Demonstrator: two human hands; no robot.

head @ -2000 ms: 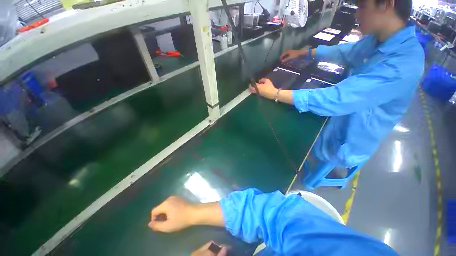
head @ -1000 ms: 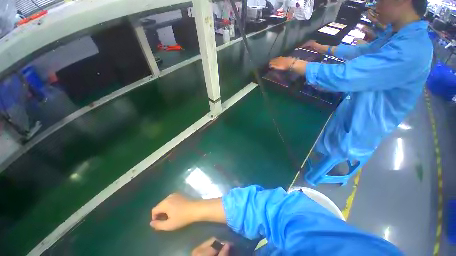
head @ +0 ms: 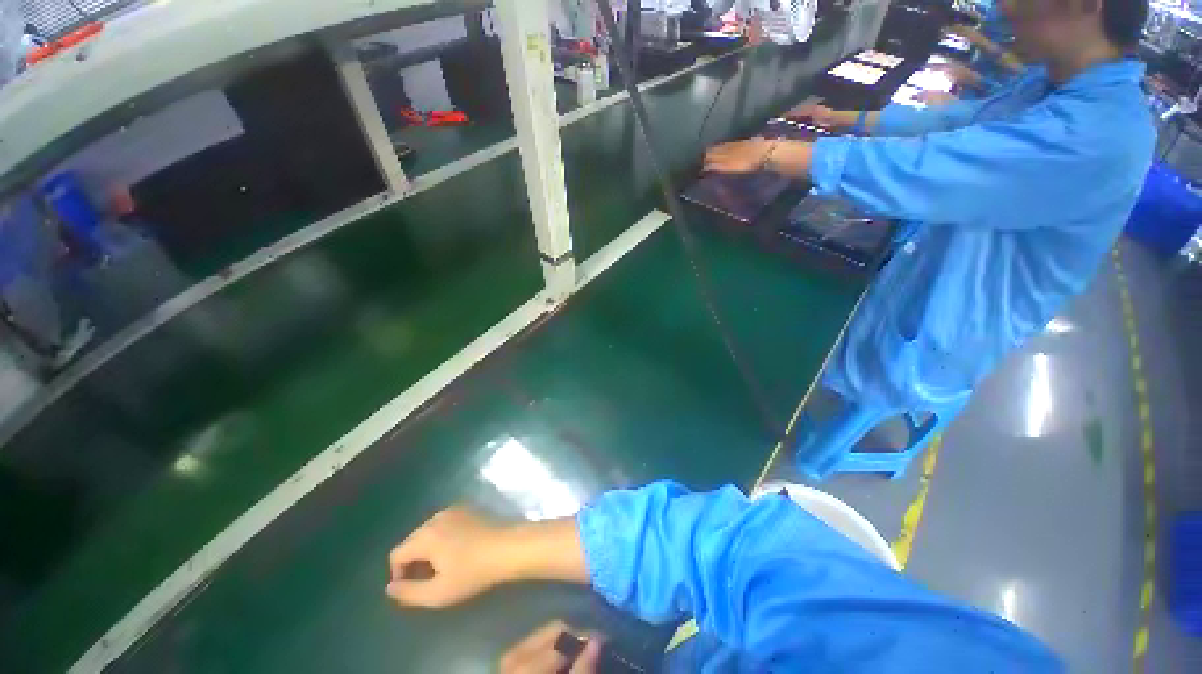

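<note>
My right hand (head: 448, 558) is low over the glossy green bench (head: 633, 336), its blue sleeve coming in from the lower right. Its fingers are curled closed, with a small dark hollow between them; I see no object in it. My left hand (head: 531, 650) is at the bottom edge, mostly cut off. A small dark piece (head: 570, 644) shows between its thumb and fingers; what it is cannot be told.
A white bucket (head: 863, 523) stands beyond my right sleeve. A neighbour in a blue smock (head: 989, 198) works over dark tablets (head: 837, 227). A pale rail (head: 336, 464) and post (head: 538, 158) border the bench. A blue stool (head: 863, 445) stands beneath the neighbour.
The neighbour's hands have moved back and up, and dark tablets now lie nearer along the bench. My hands have barely moved.
</note>
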